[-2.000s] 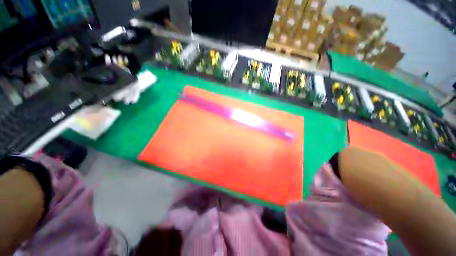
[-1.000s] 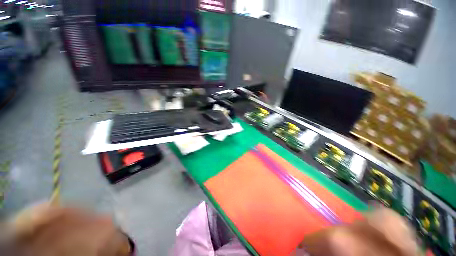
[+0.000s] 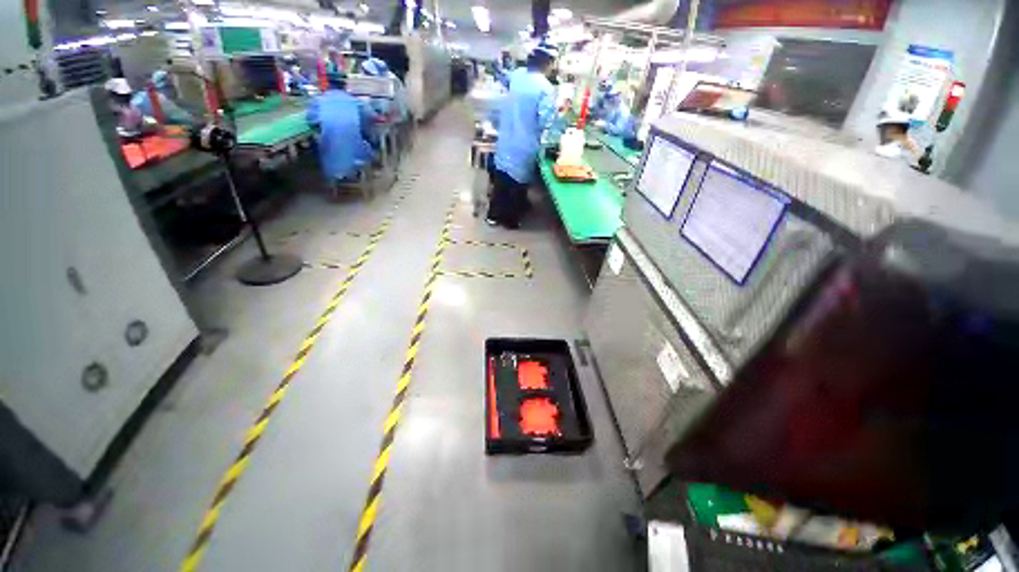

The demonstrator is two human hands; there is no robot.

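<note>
Neither of my hands is in the picture. Nearest in front, a black bin with red pieces in it stands on the grey floor. At the right, a large dark, blurred shape, perhaps the back of a monitor, fills the lower right. Below it, part of a green board with yellow and white parts shows, cut off by the frame edge.
A grey machine with two paper sheets stands right of the bin. Yellow-black tape runs along the floor. A pale cabinet stands left, with a fan beyond. People in blue are at benches behind.
The view has swung left, away from the bench, onto the aisle. The red mat, clear strip, keyboard and both of my hands have left the picture.
</note>
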